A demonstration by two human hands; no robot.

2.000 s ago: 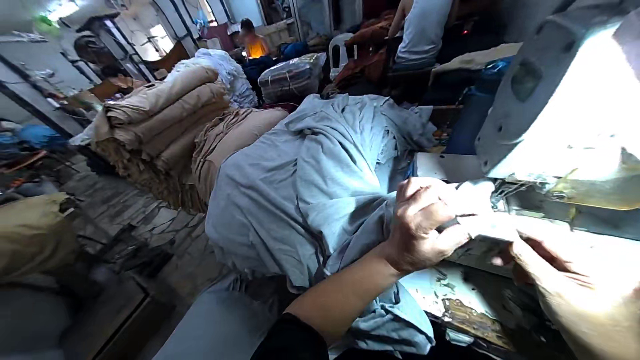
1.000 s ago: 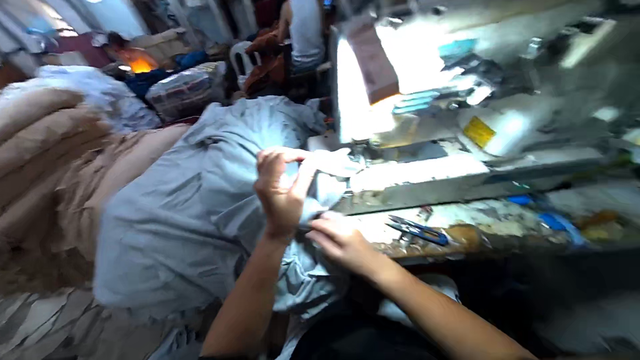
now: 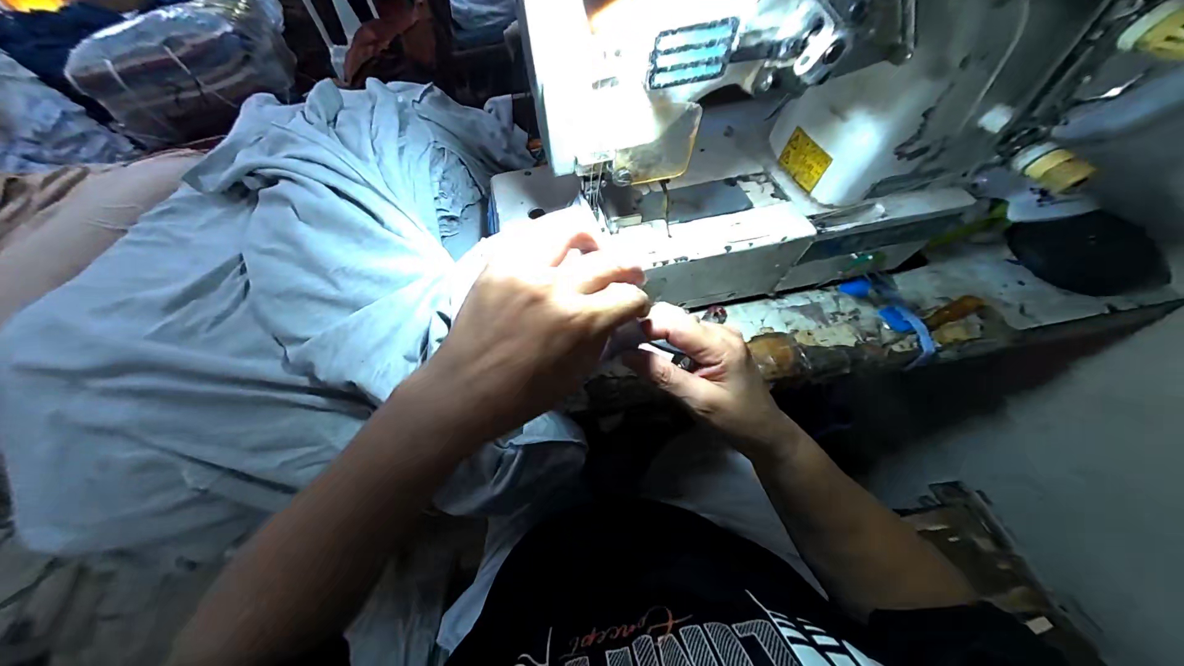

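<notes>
A large heap of light grey-blue fabric (image 3: 342, 213) lies left of an industrial sewing machine (image 3: 832, 120), and part of it reaches up to the machine's bed. My left hand (image 3: 546, 305) grips a fold of this fabric just in front of the needle area (image 3: 601, 185). Close beside it, my right hand (image 3: 708, 365) pinches the fabric's edge between thumb and fingers. A small dark item shows at the right fingers; whether it is held cannot be told. Bright light washes out the cloth near the needles.
Along the worn table edge (image 3: 786, 356) are blue ties (image 3: 902, 319) and a tape-wrapped part. A thread cone (image 3: 1054, 171) stands at the right by a dark round object (image 3: 1087, 250). Beige fabric (image 3: 92, 203) and a plastic-wrapped bundle (image 3: 180, 69) lie at the left and behind.
The view has swung right and closer to the machine. Both hands remain at the fabric by the needle area. The blue-handled snips seen on the table edge one second ago are no longer plainly visible.
</notes>
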